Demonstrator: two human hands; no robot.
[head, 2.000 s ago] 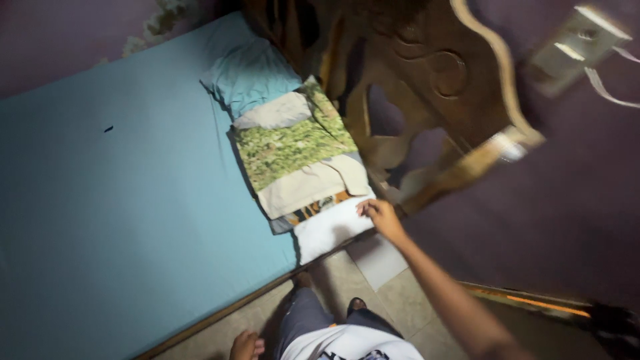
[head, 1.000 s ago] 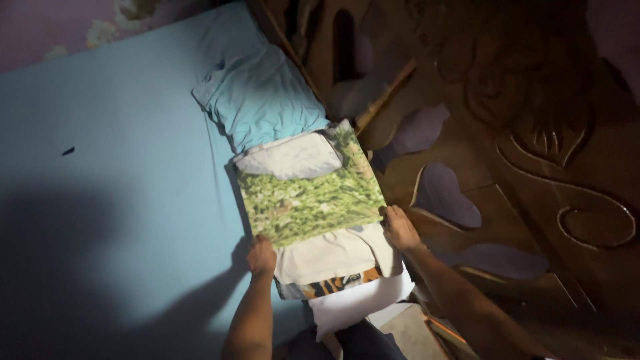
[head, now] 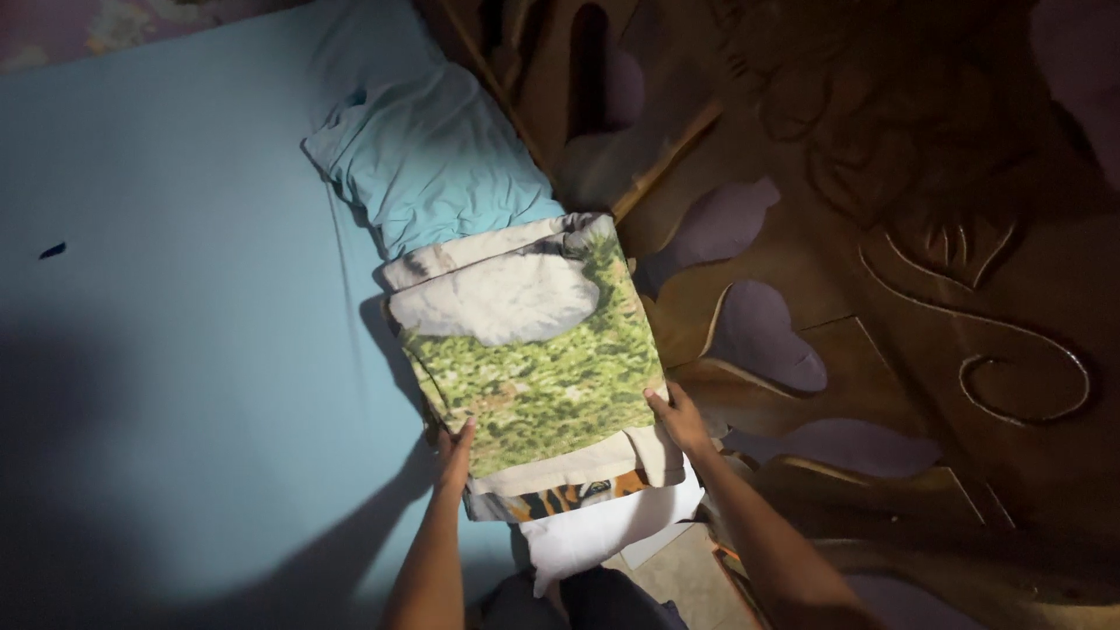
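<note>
A folded blanket with a green leafy print (head: 542,385) lies at the head of the bed, partly over a white pillow (head: 604,529). A band with an orange and black animal print shows at its near end. My left hand (head: 455,455) grips the blanket's left edge, thumb on top. At the right edge, my right hand (head: 681,420) holds it the same way. Beyond the blanket's far end is a crumpled light blue pillow (head: 455,166).
The light blue sheet of the bed (head: 175,350) spreads to the left, with a small dark object (head: 52,251) on it. A carved wooden headboard (head: 787,350) with cut-out openings stands along the right. Tiled floor (head: 691,577) shows below.
Two seconds ago my right hand was at the white pillow and my left hand hung low, off the bed. Both hands have since taken hold of the blanket's sides. The view has moved closer.
</note>
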